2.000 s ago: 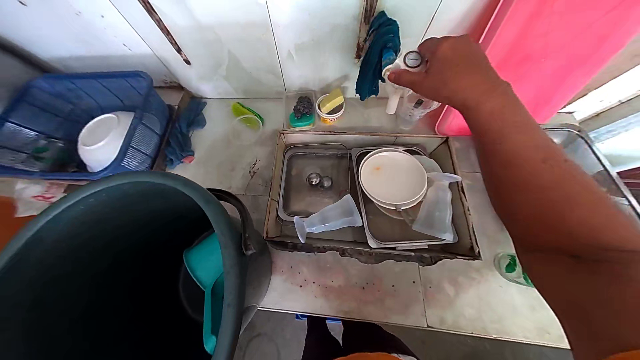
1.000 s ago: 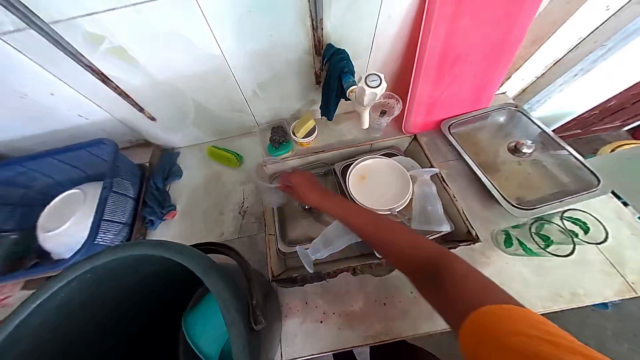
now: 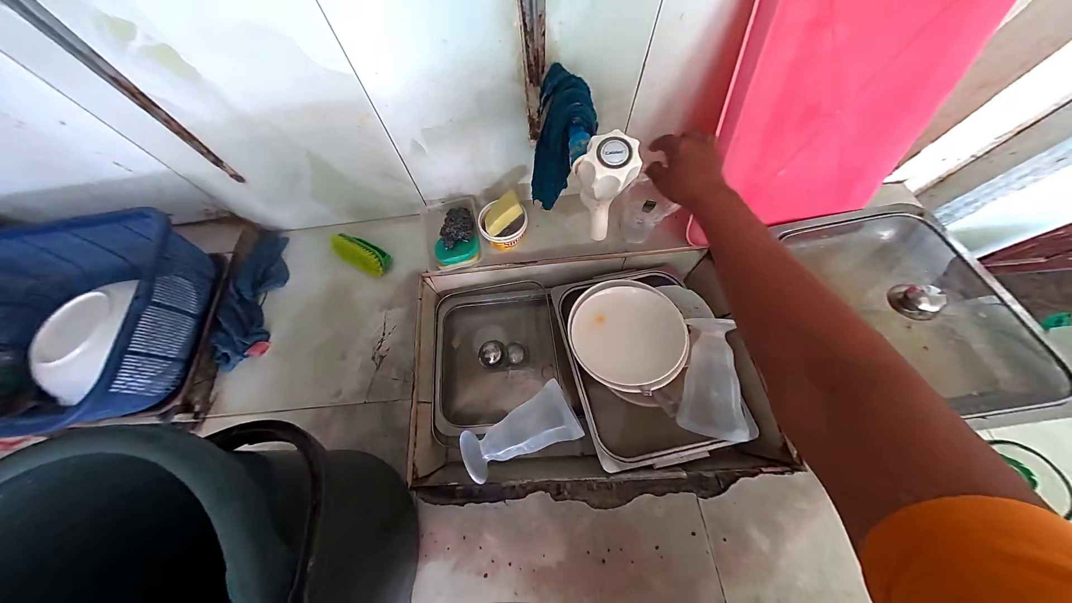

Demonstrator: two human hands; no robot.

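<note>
My right hand [image 3: 688,167] reaches over the ledge behind the sink, its fingers at a clear plastic cup [image 3: 646,209]; whether they grip it I cannot tell. Just left of it is the white tap [image 3: 610,167], with a dark teal cloth [image 3: 563,134] hanging beside it. In the tiled sink, a stack of white plates [image 3: 628,331] rests in the right metal tray [image 3: 620,435], next to a frosted plastic goblet [image 3: 718,389]. Another frosted goblet [image 3: 532,423] lies tilted across the left metal tray [image 3: 469,318]. My left hand is out of view.
A large dark bucket [image 3: 360,511] stands front left, near a blue basket [image 3: 180,293] holding white bowls [image 3: 84,339]. Behind the sink are a green brush [image 3: 362,255], a scourer [image 3: 457,230] and a yellow sponge [image 3: 503,213]. A metal tray [image 3: 854,239] and pink board [image 3: 837,100] stand right.
My right hand has moved from over the left side of the sink, where it was beside a clear cup, to the ledge right of the tap.
</note>
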